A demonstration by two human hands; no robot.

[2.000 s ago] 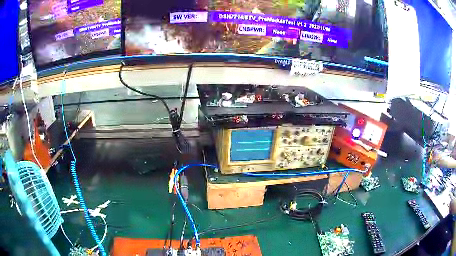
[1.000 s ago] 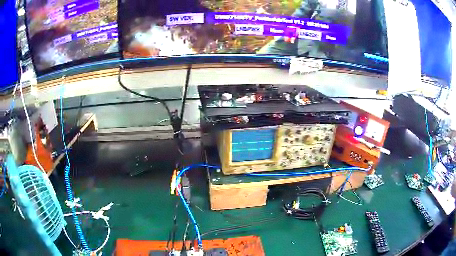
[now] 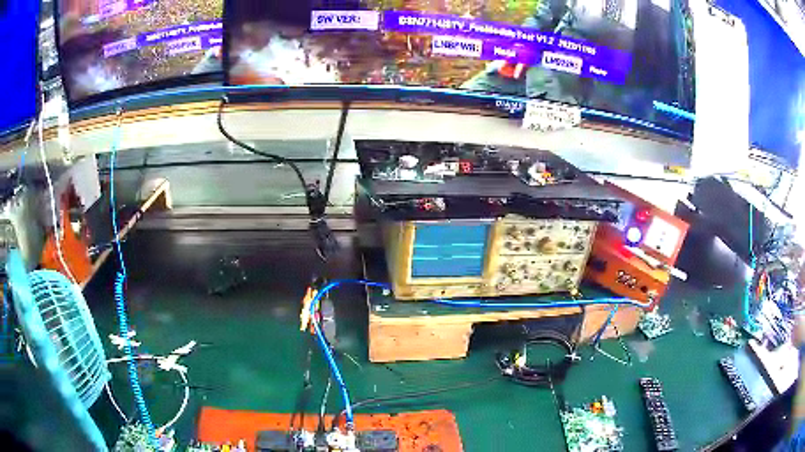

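Note:
Neither of my hands is in the picture. The orange-brown fixture base board (image 3: 231, 422) lies at the bottom middle, cut off by the lower edge. A black connector block (image 3: 378, 440) sits on it, with a bright blue cable (image 3: 333, 360) and thin black cables running into it. A green-white circuit board (image 3: 590, 427) lies to the right on the green bench. Another board (image 3: 141, 437) shows at the bottom left, and the edge of one more board (image 3: 216, 448) shows at the base board's lower left.
An oscilloscope (image 3: 448, 251) stands on a wooden shelf (image 3: 419, 339), with an orange-red tester (image 3: 628, 274) at its right. Remote controls (image 3: 657, 413), a looped black cable (image 3: 538, 360) and more boards lie right. A turquoise fan (image 3: 66, 340) stands left. Monitors (image 3: 441, 53) hang above.
The view has shifted slightly. A board edge now shows at the base board's lower left, and more of the bottom-left board is visible. The monitor picture differs behind its purple text bars.

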